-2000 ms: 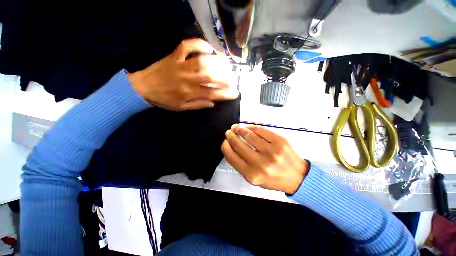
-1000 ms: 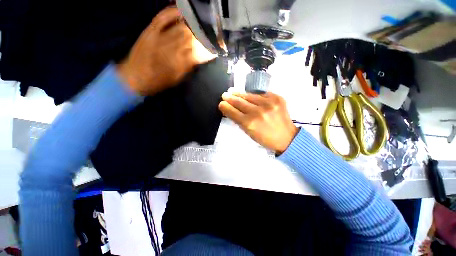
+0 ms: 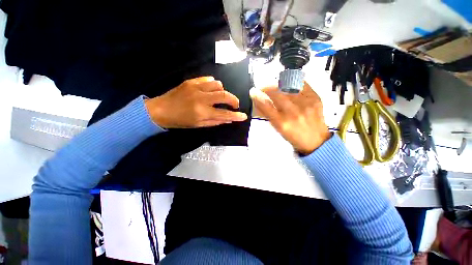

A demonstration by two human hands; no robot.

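Observation:
A large black garment panel [image 3: 155,57] lies on the machine bed and runs off the table's front edge. My left hand [image 3: 199,103] rests on the panel with its fingers towards the cloth's right edge. My right hand [image 3: 295,111] is at that right edge, below the knurled knob [image 3: 291,81]; whether its fingertips grip the cloth I cannot tell. The presser foot and needle area [image 3: 252,58] is above both hands under bright light. A small white label [image 3: 230,52] lies on the cloth just left of it.
Yellow-gold scissors [image 3: 368,132] lie right of my right hand. Above them are black strips [image 3: 341,67] and an orange handle [image 3: 383,91]. A crinkled clear bag [image 3: 414,160] and a black-handled tool [image 3: 444,191] lie further right. A person's dark red sleeve [image 3: 455,240] shows at lower right.
My left hand has come down and right from beside the machine head onto the cloth. A white label now shows by the presser foot. My right hand has shifted to the right.

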